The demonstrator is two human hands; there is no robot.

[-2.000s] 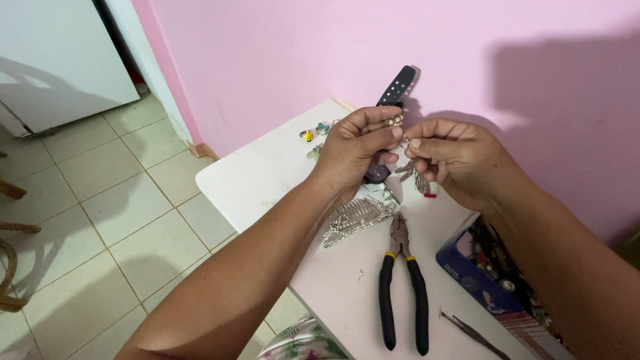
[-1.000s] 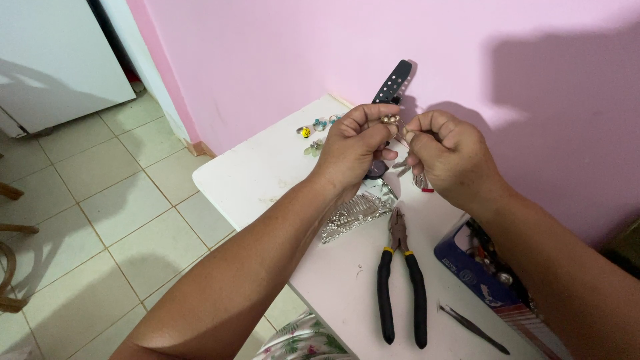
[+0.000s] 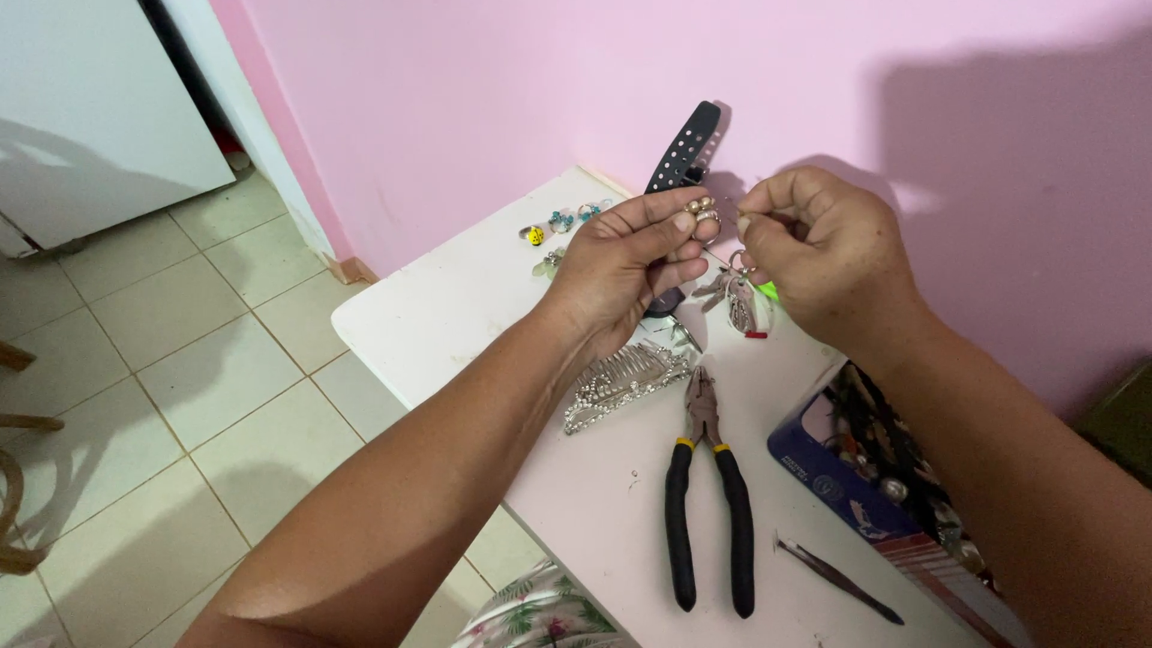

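My left hand (image 3: 643, 247) pinches a small piece of beaded jewelry (image 3: 702, 214) with gold-coloured beads and a ring-like loop between thumb and fingers. Just right of it, a little apart, my right hand (image 3: 810, 234) has its thumb and forefinger pinched together; whatever thin thing may be between them is too small to tell. Below the hands lie combination pliers (image 3: 705, 405) with black and yellow handles, jaws toward the wall. A rhinestone hair comb (image 3: 625, 382) rests beside my left wrist. Keys on a ring (image 3: 738, 301) lie under my right hand.
On the white table (image 3: 432, 301) are a black watch strap (image 3: 688, 144), beaded rings (image 3: 562, 220), a yellow bead ornament (image 3: 536, 236) and tweezers (image 3: 841, 576). A blue box (image 3: 828, 477) of beads and jewelry stands at the right. A pink wall (image 3: 450, 108) borders the table.
My right hand has moved away from my left, and a gap now shows between their fingertips. The left hand keeps the beaded piece. A bright green thing now shows beside the keys.
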